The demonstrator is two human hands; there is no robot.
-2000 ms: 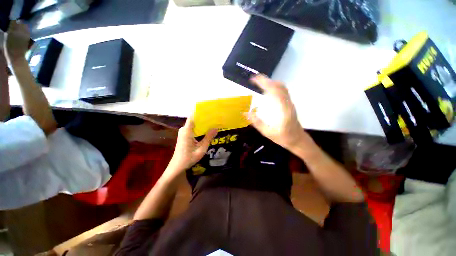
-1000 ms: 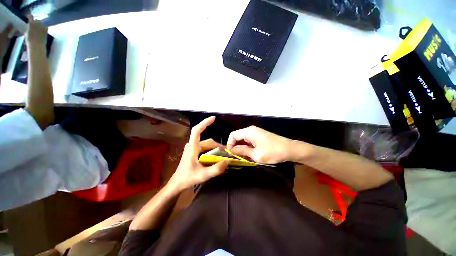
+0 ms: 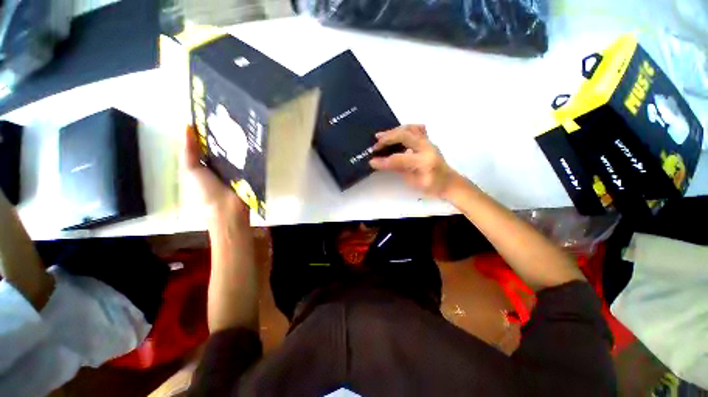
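Note:
My left hand (image 3: 215, 186) holds an opened outer carton (image 3: 229, 128) above the table, left of centre. The carton is black with yellow print and a white earbuds picture, its yellow flaps at the upper left and its pale end facing right. My right hand (image 3: 415, 161) is at the lower right edge of a plain black inner box (image 3: 341, 116), fingers on or just over it. Whether it grips the box is not clear. The carton partly hides the inner box's left side.
Finished boxes (image 3: 621, 132) with black loops stand at the right. A waiting inner box (image 3: 101, 167) stands at the left near a neighbour's arm (image 3: 22, 248). A clear plastic bag of black items (image 3: 450, 23) lies at the back. Another person's light clothing (image 3: 660, 302) shows at the right.
My left hand has raised the carton from my lap to over the table at the left, and it is now opened out. My right hand has left the carton and moved up to the inner box.

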